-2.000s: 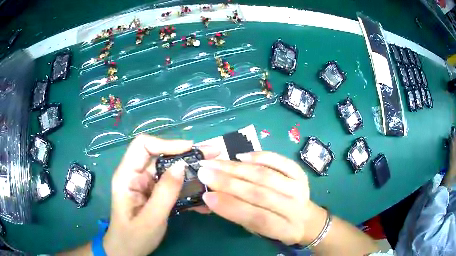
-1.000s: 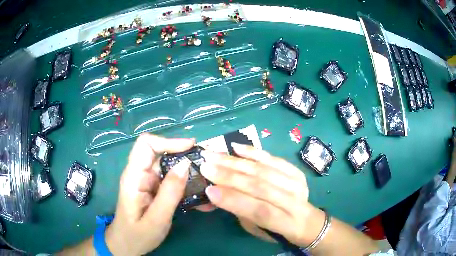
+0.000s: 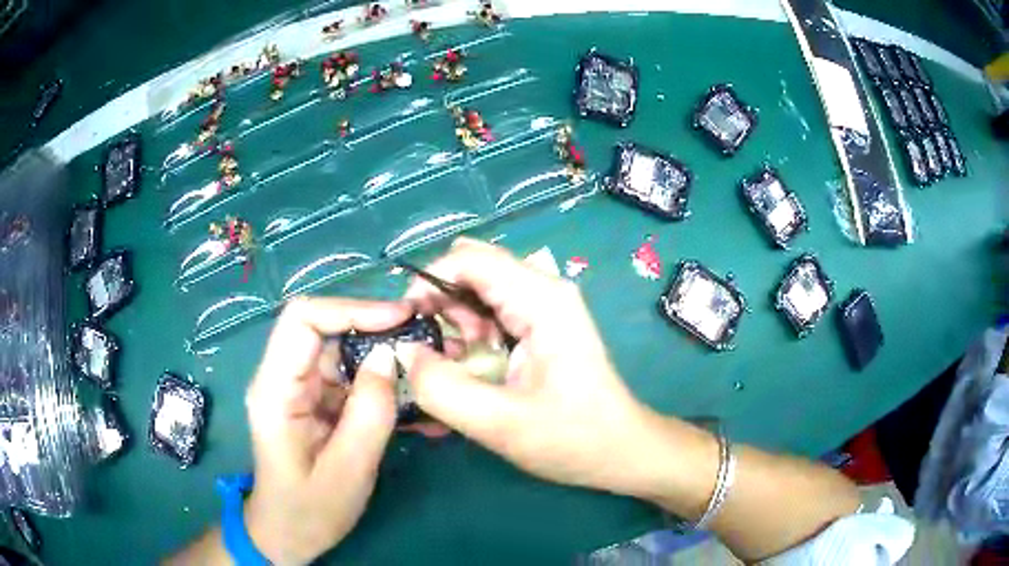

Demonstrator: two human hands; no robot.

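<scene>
My left hand (image 3: 321, 409) holds a black watch housing (image 3: 387, 341) at the lower centre, its thumb on the inner face. My right hand (image 3: 520, 376) is at the housing's right side, with its thumb pressed on the face beside the left thumb. Black tweezers (image 3: 459, 296) lie between the fingers of my right hand, their tip pointing up and left. Both hands cover most of the housing, so its inside is largely hidden. A small pale corner of the adhesive sheet (image 3: 542, 262) shows behind my right hand.
A clear blister tray (image 3: 376, 194) with red-gold wired components (image 3: 470, 127) lies beyond my hands. Several housings (image 3: 704, 304) lie at right and left (image 3: 177, 418). Stacked trays (image 3: 39, 354) stand at left. A long strip (image 3: 846, 116) and black units (image 3: 909, 111) are at right, near a person's sleeve (image 3: 979, 442).
My right hand has turned and raised its fingers, its thumb now on the housing, and the tweezers show above it. The adhesive sheet is mostly covered. The camera view has shifted slightly.
</scene>
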